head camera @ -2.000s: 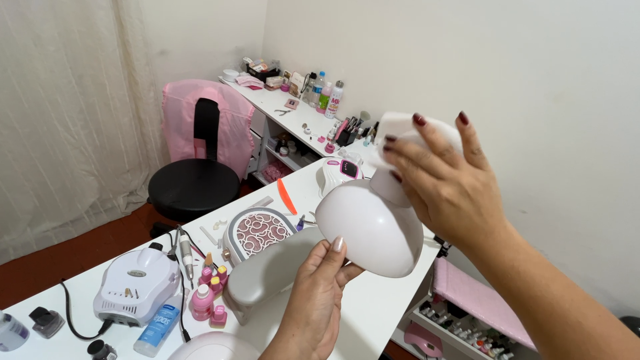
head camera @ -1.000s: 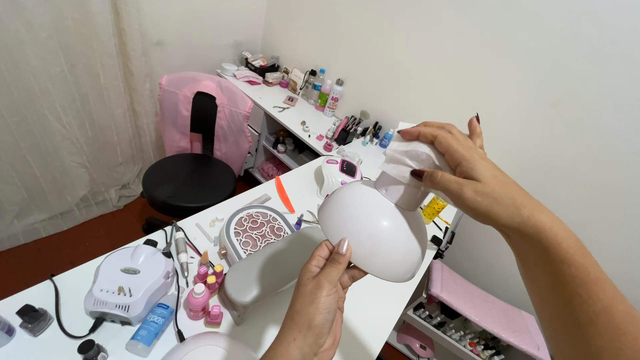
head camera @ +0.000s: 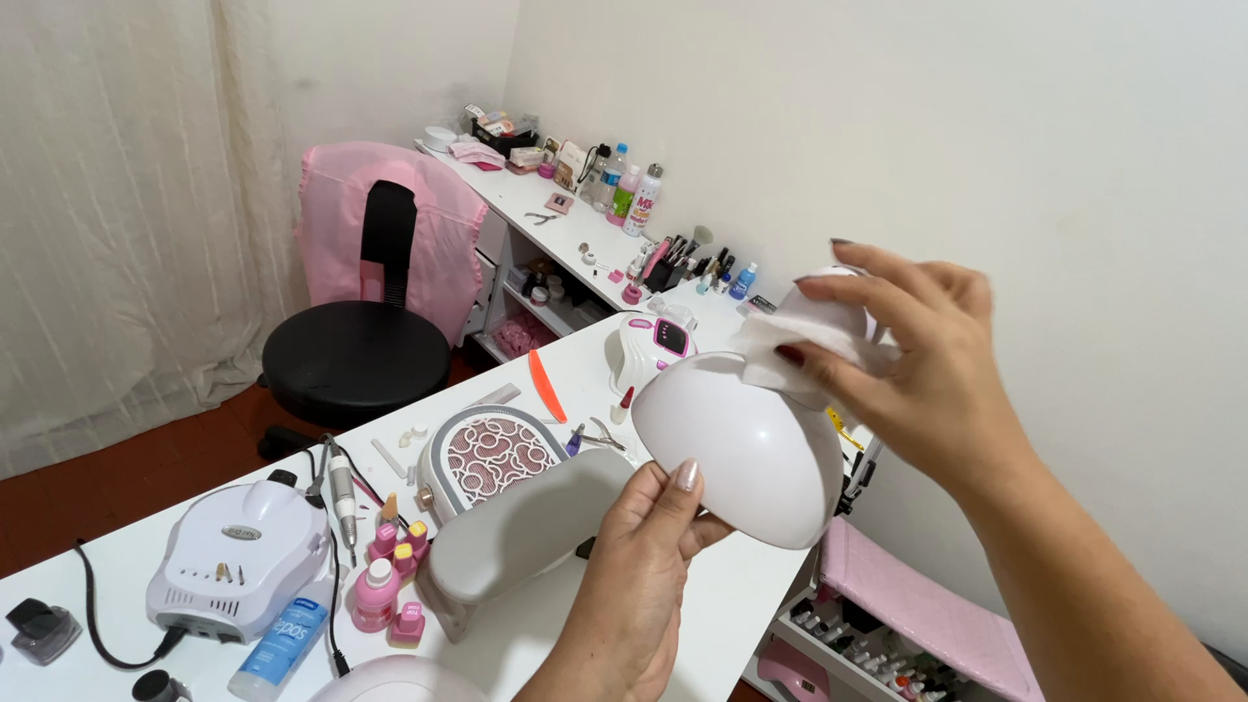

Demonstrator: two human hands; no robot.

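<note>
My left hand [head camera: 648, 546] grips the lower edge of a glossy white domed lamp head [head camera: 736, 448], thumb on the outer shell. My right hand [head camera: 916, 341] pinches a white wipe [head camera: 804, 346] against the narrower upper part behind the dome, partly hidden by the fingers. Below the dome, a grey padded hand rest [head camera: 531, 531] stands on the white table, beside a nail dust collector [head camera: 497, 453] with a patterned grille. A white and pink nail lamp [head camera: 648, 351] stands behind the dome.
An electric nail drill unit [head camera: 239, 556], a blue-labelled bottle [head camera: 283, 643] and pink bottles [head camera: 375, 595] stand at the left. An orange nail file [head camera: 547, 385] and cuticle nippers [head camera: 606, 434] lie further back. A black stool [head camera: 356, 356] is beyond; a pink-covered padded surface [head camera: 916, 595] is at the lower right.
My right hand has shifted with the wipe around the part behind the dome, its fingers now curled over the top. My left hand keeps its hold on the dome's edge.
</note>
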